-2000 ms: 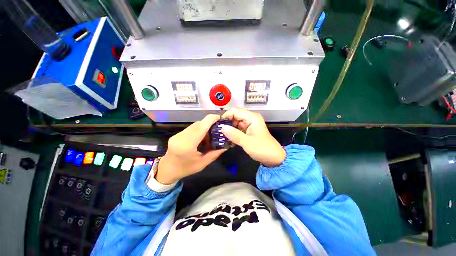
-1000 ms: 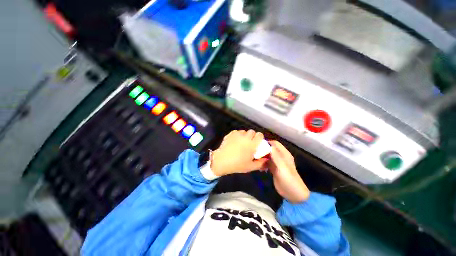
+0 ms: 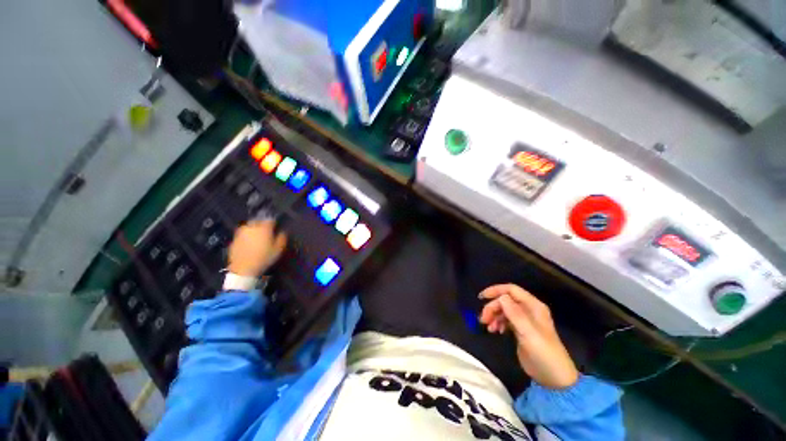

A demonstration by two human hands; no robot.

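The black foam tray (image 3: pixel 303 244) lies at the left with rows of dark units. A row of screens (image 3: pixel 299 179) glows orange, green, blue and white along its upper edge. One blue-lit unit (image 3: pixel 327 271) sits apart, below the row's right end. My left hand (image 3: pixel 256 248) is over the tray's middle, fingertips down at the dark units; they are blurred, so its grip cannot be told. My right hand (image 3: pixel 530 332) hangs in front of the press, fingers loosely bent and apart, holding nothing visible.
The press's white front panel (image 3: pixel 552 220) with a red emergency stop (image 3: pixel 596 217) and green buttons fills the upper right. A blue box (image 3: pixel 366 65) stands behind the tray. Small dark units (image 3: pixel 412 127) lie between box and press. A grey cabinet (image 3: pixel 52 129) is at the left.
My hands were together around a small unit and are now apart. My left hand moved left over the tray. The separate blue-lit unit now shows there. The view turned toward the tray.
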